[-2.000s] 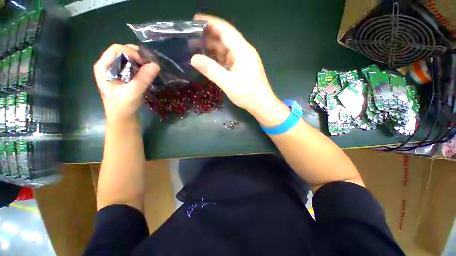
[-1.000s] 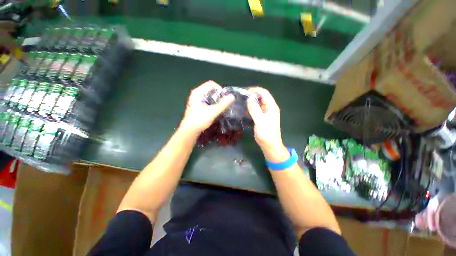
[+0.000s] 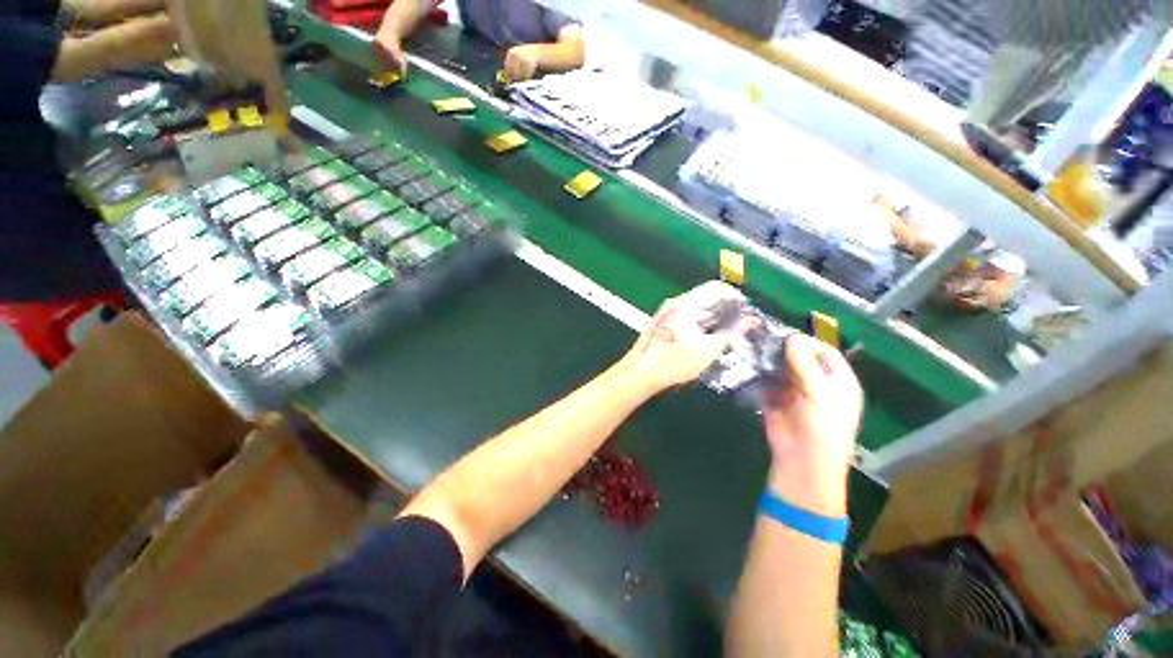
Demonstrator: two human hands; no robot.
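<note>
My left hand (image 3: 688, 337) and my right hand (image 3: 813, 392) hold a crinkled, shiny dark and silvery plastic bag (image 3: 744, 360) between them, above the far side of the dark green bench mat (image 3: 482, 386). The bag is blurred, and whether anything is inside cannot be told. A loose pile of tiny dark red components (image 3: 623, 490) lies on the mat below my left forearm. A few small bits (image 3: 632, 585) lie nearer the bench edge.
Clear trays of circuit boards (image 3: 309, 251) stand at the left. A green conveyor belt (image 3: 643, 229) with yellow markers runs beyond the mat. Cardboard boxes stand lower left and right. A black fan (image 3: 958, 594) and some boards (image 3: 875, 639) are lower right. Other people's hands show across the belt.
The view has swung left and up, showing the belt and other workers. The bag, first held spread, is now bunched between both hands and has moved away from the red pile toward the belt.
</note>
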